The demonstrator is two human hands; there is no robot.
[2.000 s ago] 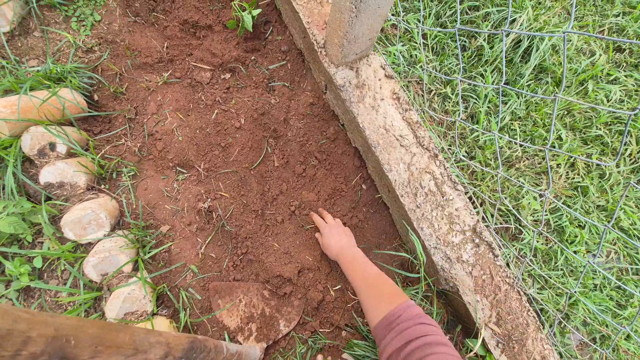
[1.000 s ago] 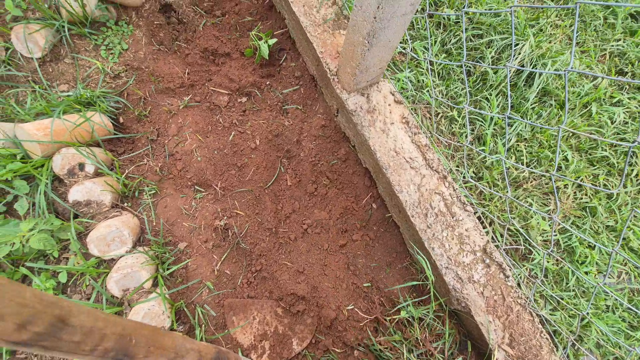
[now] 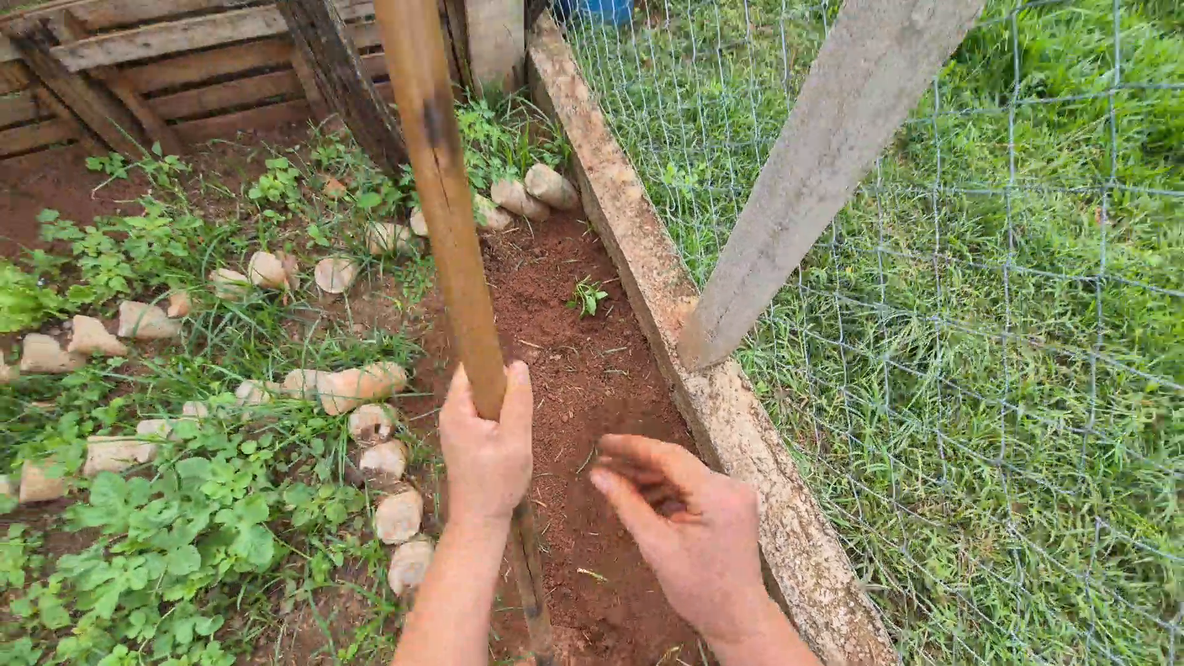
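My left hand (image 3: 487,449) grips a long wooden tool handle (image 3: 444,203) that stands nearly upright; its lower end runs down past my wrist and out of the frame. My right hand (image 3: 689,518) is raised over the reddish soil (image 3: 573,398), its fingers curved and apart, with nothing seen in them. A small green seedling (image 3: 587,296) grows in the soil bed, beyond both hands. No blade of the tool shows in this view.
A low concrete curb (image 3: 638,222) with a slanting concrete post (image 3: 814,176) and wire mesh fence (image 3: 943,324) borders the right. Rounded edging pieces (image 3: 398,515) and leafy plants (image 3: 213,518) lie left. A wooden pallet fence (image 3: 203,69) stands behind.
The right hand was low at the soil two seconds ago and out of view one second ago; now both hands show, the left around the handle. The view has tipped up widely.
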